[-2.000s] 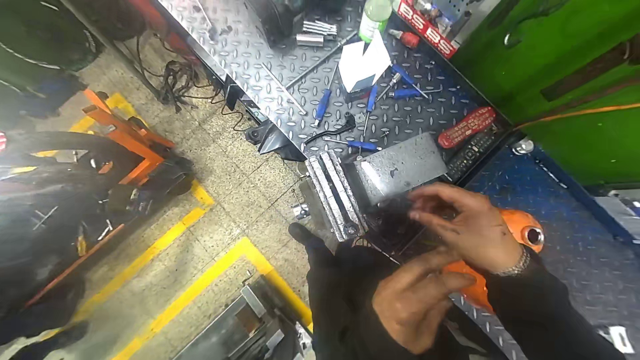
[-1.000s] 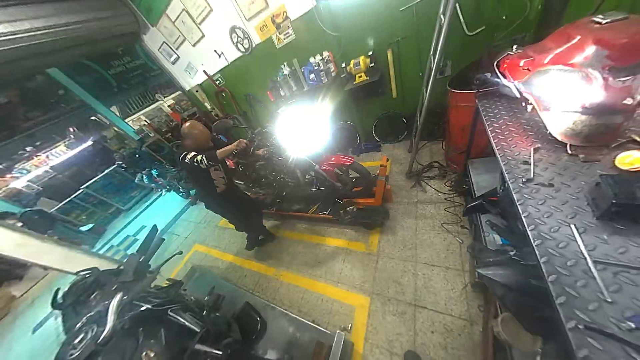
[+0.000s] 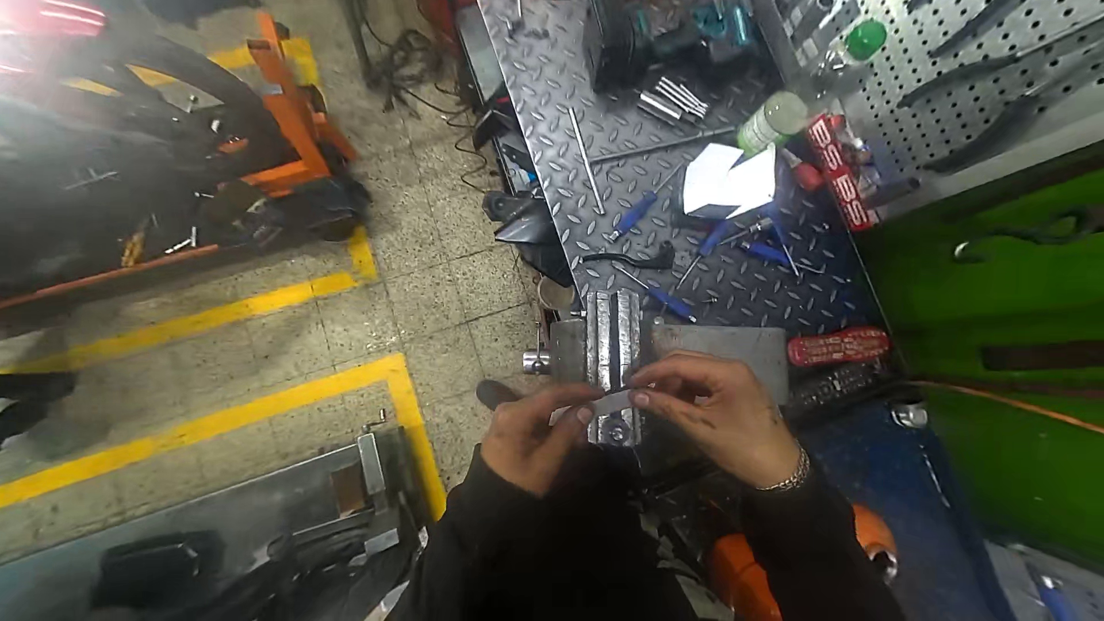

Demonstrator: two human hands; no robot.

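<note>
Between the fingertips of my left hand [image 3: 539, 431] and my right hand [image 3: 724, 418] is a small pale flat strip [image 3: 611, 403], held at both ends; its material cannot be told. Both hands are over the near end of a metal bench vise [image 3: 614, 345], whose jaws stand slightly apart. Beyond the vise, a black lever [image 3: 634, 257] and several blue-handled screwdrivers [image 3: 636, 216] lie on the diamond-plate bench. A folded white paper [image 3: 729, 181] rests among them, beside a bottle with green contents [image 3: 774, 121].
A red-handled tool [image 3: 838, 346] lies right of the vise. An orange object [image 3: 742, 573] is below my right forearm. Sockets [image 3: 674, 99] and a metal rod [image 3: 586, 161] lie farther up the bench. An orange motorcycle lift [image 3: 289, 121] stands at the left on the tiled floor.
The view swung up to the workshop, with another person by a motorcycle, and is back on the vise. My hands, apart two seconds ago, now meet at the pale strip.
</note>
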